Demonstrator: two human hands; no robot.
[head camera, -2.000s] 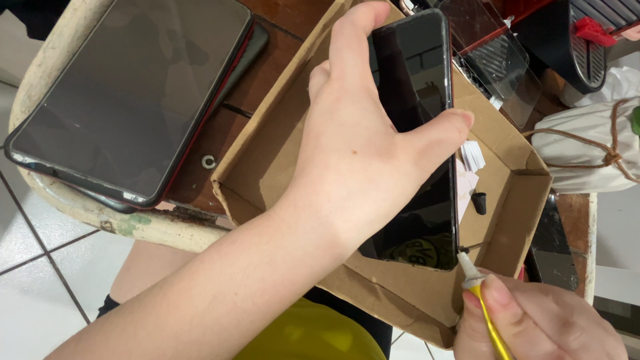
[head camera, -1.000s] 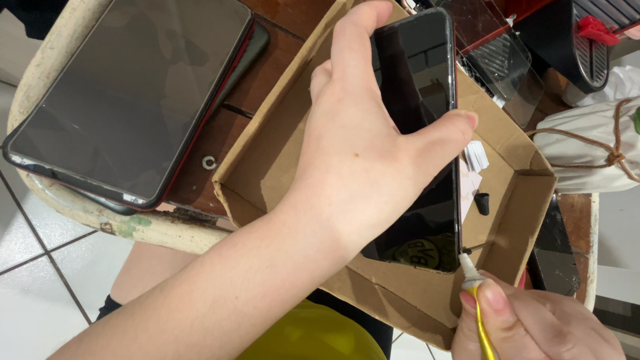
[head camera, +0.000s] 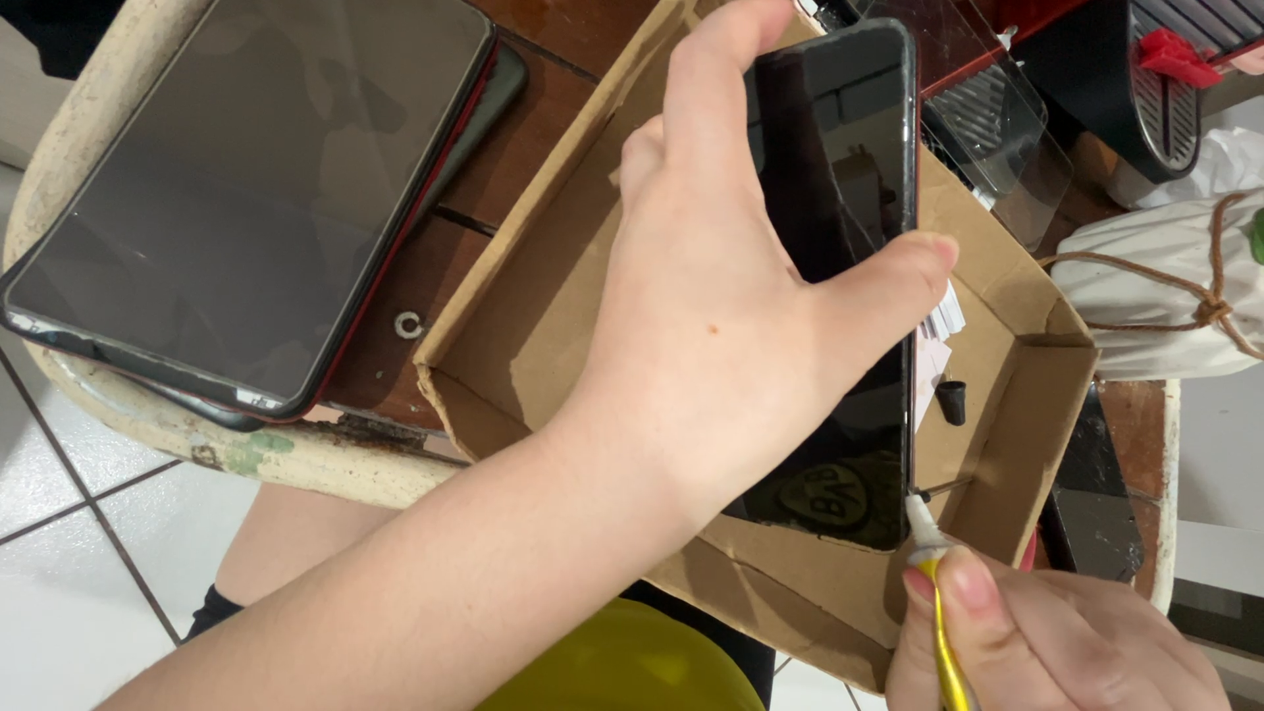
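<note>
My left hand grips a black smartphone by its edges, fingers at the far side and thumb on the right edge. The phone is tilted over a shallow cardboard box; my hand hides part of its screen. At the lower right, my right hand pinches a yellow tube with a pale nozzle. The nozzle tip is at the phone's right edge near its lower corner, beside a small dark bit. Inside the box lie a small black cap and pieces of paper.
A large dark-screened tablet rests on a tiled tabletop with a worn cream rim, near a small white ring. Right of the box are clear plastic pieces, a white cord-tied pot and a black-and-red appliance.
</note>
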